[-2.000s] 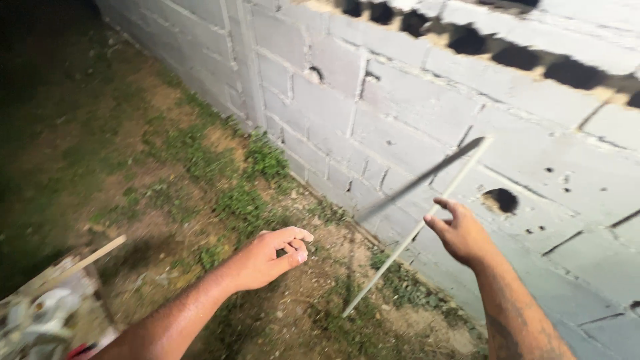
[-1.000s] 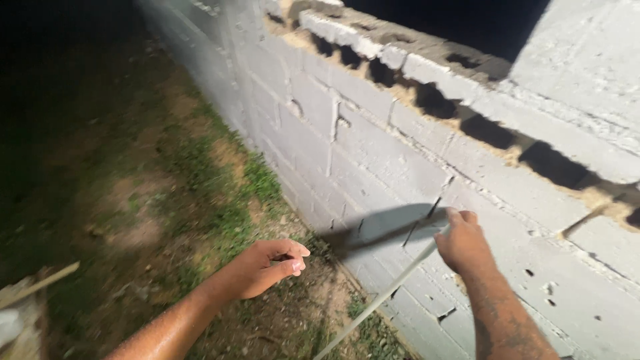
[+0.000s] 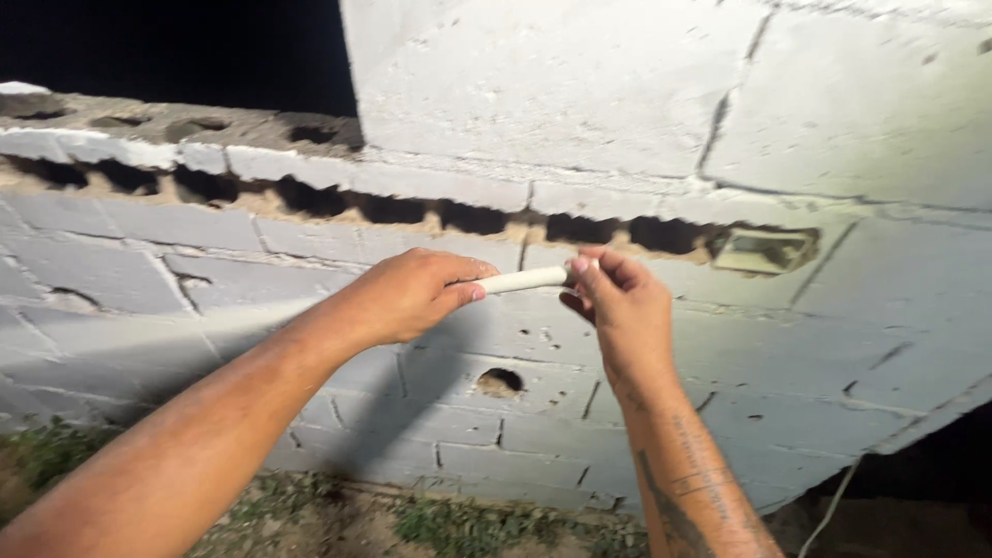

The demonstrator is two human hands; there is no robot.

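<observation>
A white plastic pipe (image 3: 523,280) spans the gap between my two hands, in front of a painted block wall (image 3: 434,310). My left hand (image 3: 422,294) grips it with thumb and fingers at the left. At its right end, the thumb and fingertips of my right hand (image 3: 620,298) close around the pipe. Behind and just above the hands, a broken-out channel (image 3: 395,209) runs along the wall. A pale rectangular electrical box (image 3: 763,250) sits at the channel's right end. How far the pipe extends behind my left hand is hidden.
A dark window opening (image 3: 178,54) lies at upper left, with hollow block cores along its sill (image 3: 194,128). Below the hands is a round hole (image 3: 501,380) in the wall. Weeds (image 3: 449,527) grow at the wall's foot. A thin cable (image 3: 831,508) hangs at lower right.
My left hand, empty in both earlier frames, now holds the pipe. My right hand still has hold of it. The view has swung to the right, along the wall.
</observation>
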